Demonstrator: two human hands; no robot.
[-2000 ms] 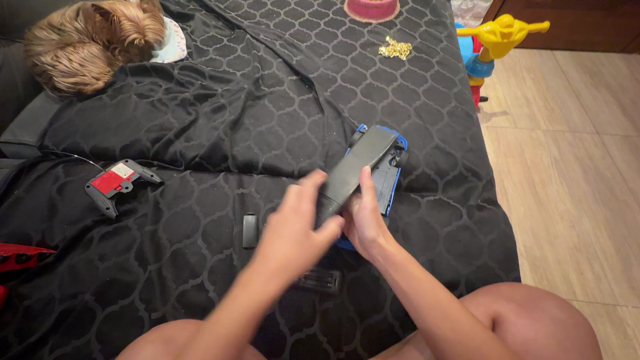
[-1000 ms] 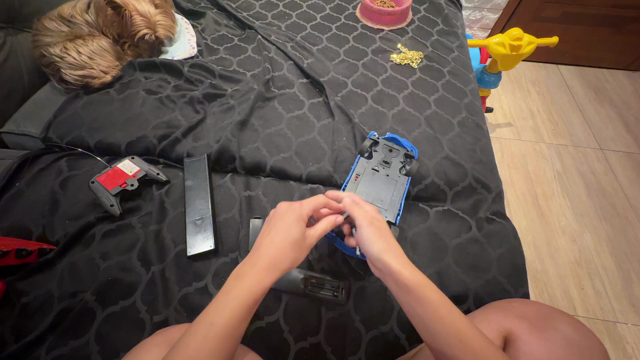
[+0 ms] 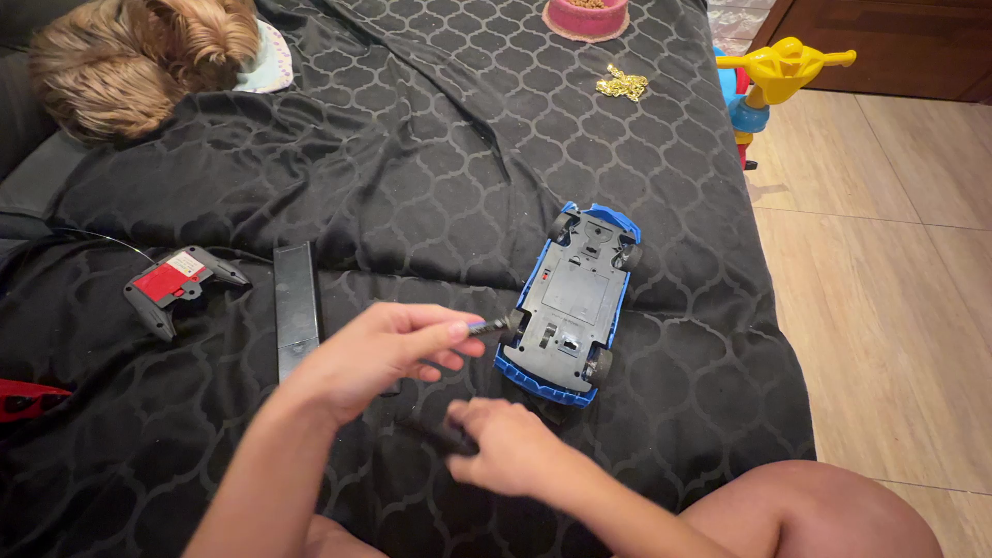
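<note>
My left hand (image 3: 399, 349) pinches a small cylindrical battery (image 3: 488, 327) between thumb and fingertips; its outer end is beside the lower left wheel of an upturned blue toy car (image 3: 577, 291). The car lies on the dark cloth with its grey underside up. Below the left hand is my right hand (image 3: 504, 446), blurred, its thumb and fingers curved around a dark patch that is too unclear to name. A long black case (image 3: 297, 302) lies left of the hands, partly behind my left hand. Further left rests a grey and red toy controller (image 3: 167, 283).
A curled-up furry dog (image 3: 116, 70) lies at the upper left. A gold-coloured chain (image 3: 621, 84) and a pink bowl of kibble (image 3: 587, 22) are at the top. A red object (image 3: 31, 399) is at the left edge. Beyond the right cloth edge stands a yellow-handled toy (image 3: 783, 66).
The black case was in my hands two seconds ago and lay at the left one second ago. My hands, together over the car one second ago, are now apart, and the car's underside is more exposed.
</note>
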